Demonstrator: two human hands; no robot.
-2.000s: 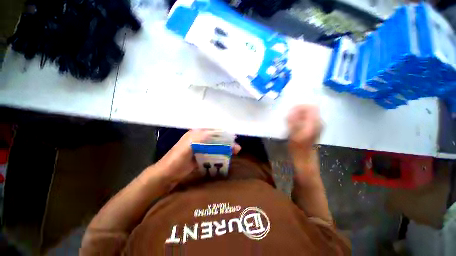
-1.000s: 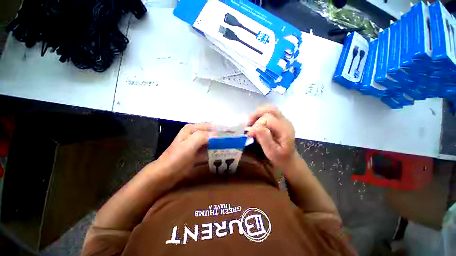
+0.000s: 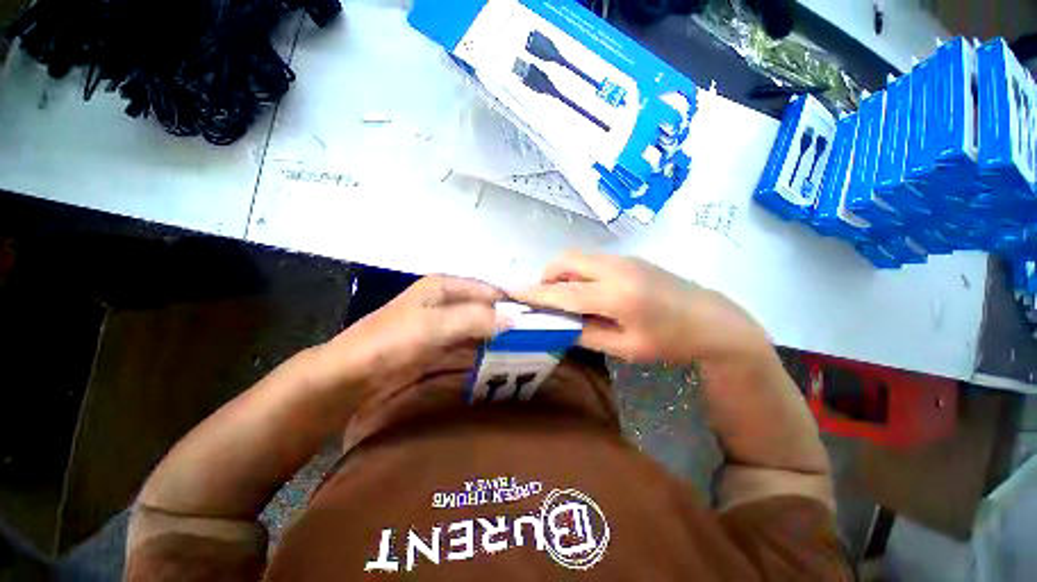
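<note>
A slim blue and white retail box (image 3: 525,362) with a picture of two black connectors is held upright at the lap, below the bench's front edge. My left hand (image 3: 438,322) grips its left side near the top. My right hand (image 3: 631,307) is at its top right, with fingers on the top end. The fingertips partly hide the top, so I cannot tell whether the flap is fully closed. A fanned pile of flat carton blanks (image 3: 569,91) lies on the white bench top (image 3: 375,216) ahead of me.
Black coiled cables (image 3: 171,57) lie in a heap at the back left. Rows of finished boxes (image 3: 898,148) stand at the right. A greenish-yellow pile under clear plastic (image 3: 785,57) is behind them. A red plastic stool (image 3: 881,398) is below the bench, with brown cardboard (image 3: 188,398) at the lower left.
My right hand, away from the box two seconds ago, has come to its top and now reaches further over it. The box has shifted slightly right and tilted.
</note>
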